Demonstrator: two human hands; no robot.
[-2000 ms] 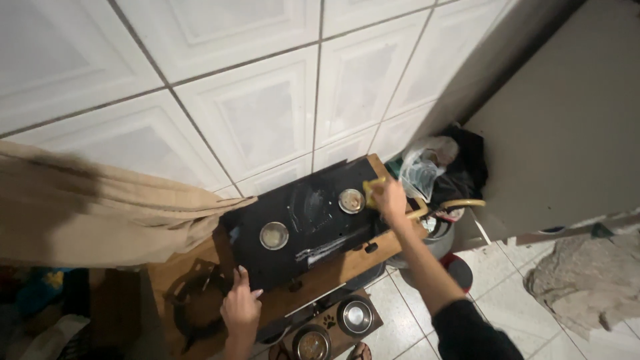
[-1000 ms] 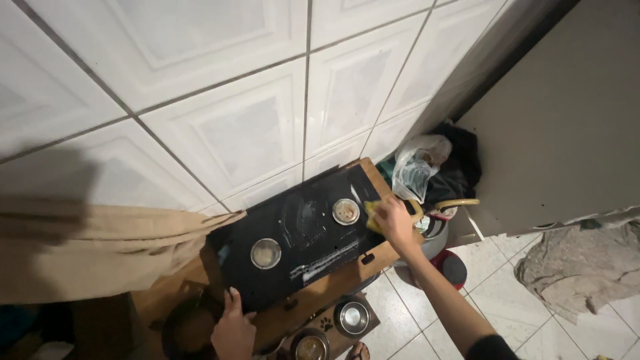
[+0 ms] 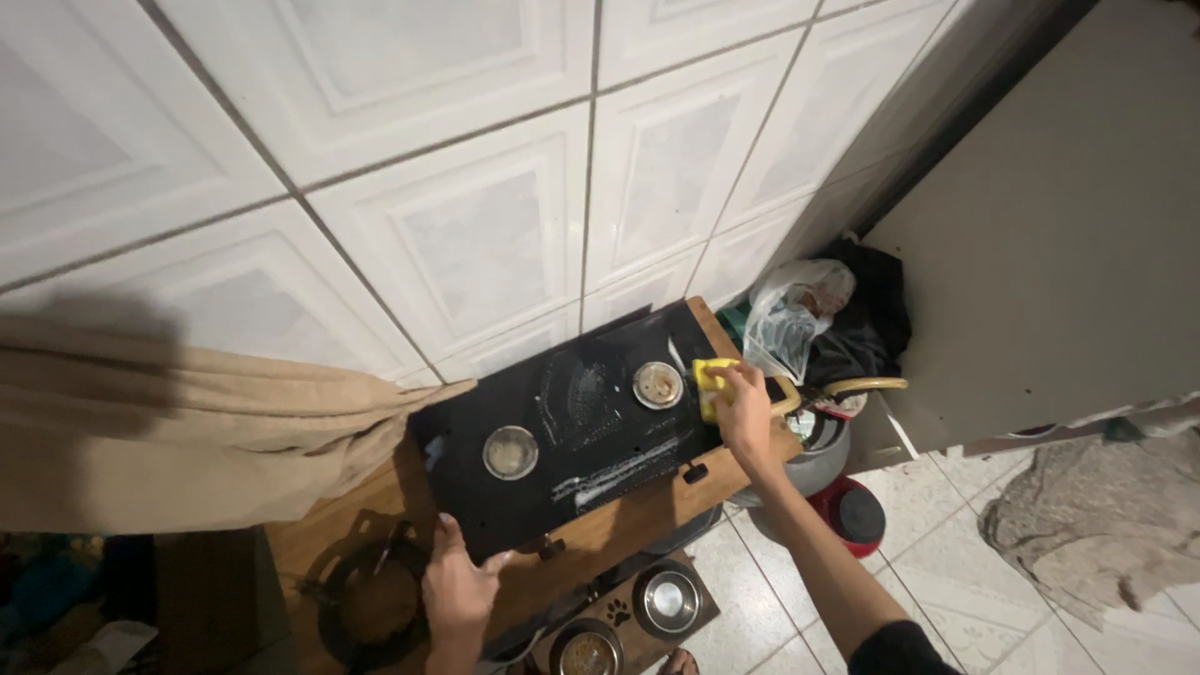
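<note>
My right hand presses a yellow sponge on the right end of a black two-burner cooktop, just right of the right burner. White foamy streaks lie on the black surface between the burners and along the front edge. My left hand is at the front left corner of the cooktop, thumb and index finger spread, near the edge; whether it grips the corner is unclear. The left burner lies above and to its right.
The cooktop rests on a wooden counter against a tiled wall. A beige curtain hangs at left above a dark round pan grate. Plastic bags and a grey pot stand right. Below are pet bowls in a wooden stand.
My right hand stays at the cooktop's right end with the sponge. My left hand remains by the front left corner. The view has shifted slightly.
</note>
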